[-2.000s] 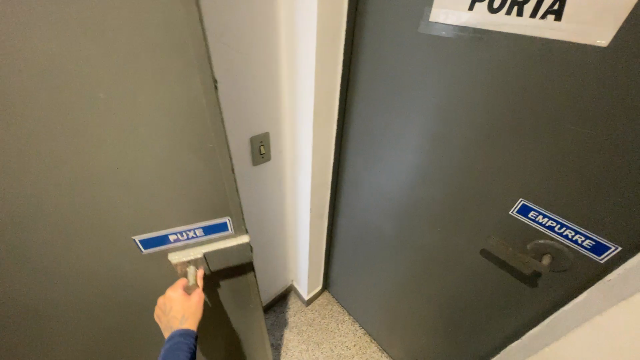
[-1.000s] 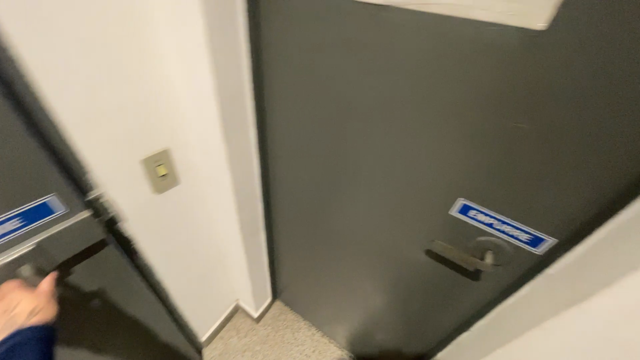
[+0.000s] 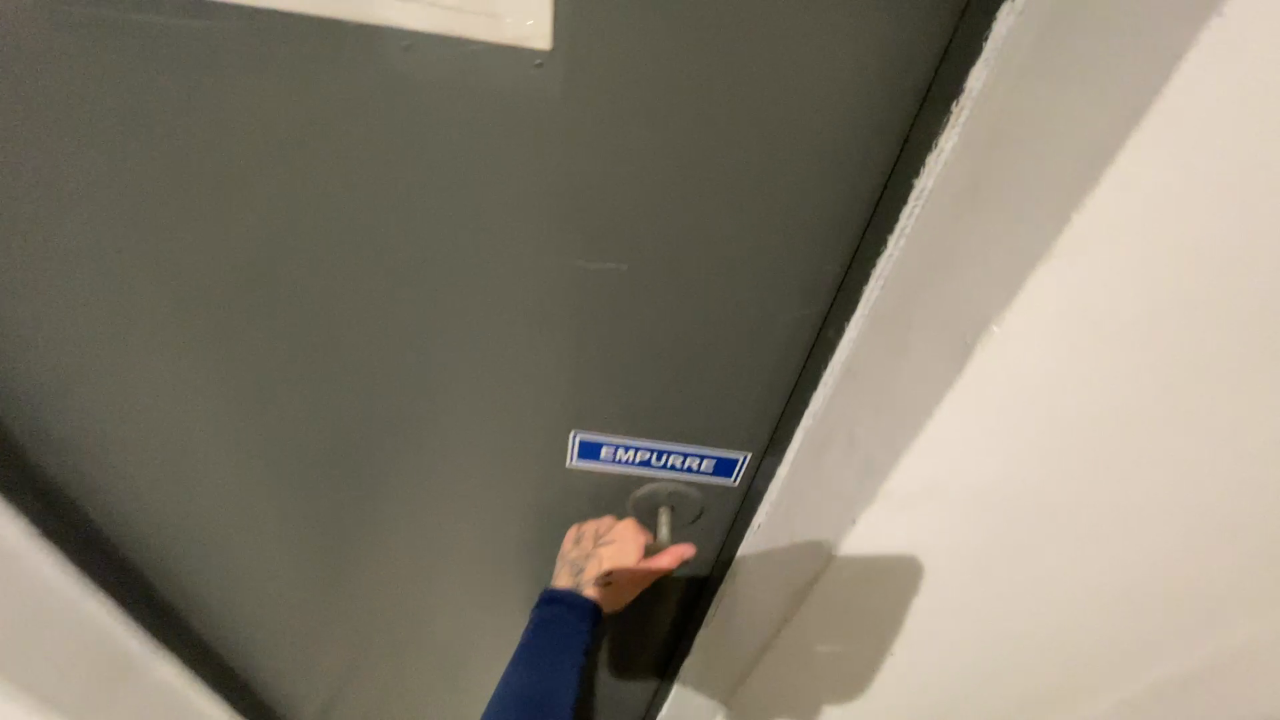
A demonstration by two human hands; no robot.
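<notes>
A dark grey door (image 3: 400, 300) fills most of the head view. My left hand (image 3: 612, 562), in a navy blue sleeve, reaches up from the bottom and is closed around the lever door handle (image 3: 664, 524), with the thumb pointing right. The fingers hide most of the lever; its neck and the round plate behind it show. Just above the handle, a blue-and-white sign (image 3: 658, 459) with writing is fixed to the door. My right hand is out of view.
A pale door frame (image 3: 870, 350) with a rough edge runs diagonally along the door's right side, beside a white wall (image 3: 1130, 400) bearing a shadow. Another pale edge (image 3: 70, 620) crosses the lower left. A white paper sign (image 3: 470, 18) is cut off at the top.
My left hand has let go of the handle on the left-hand door and now holds the handle of the other door. The view has swung right and closer; the light switch has left it.
</notes>
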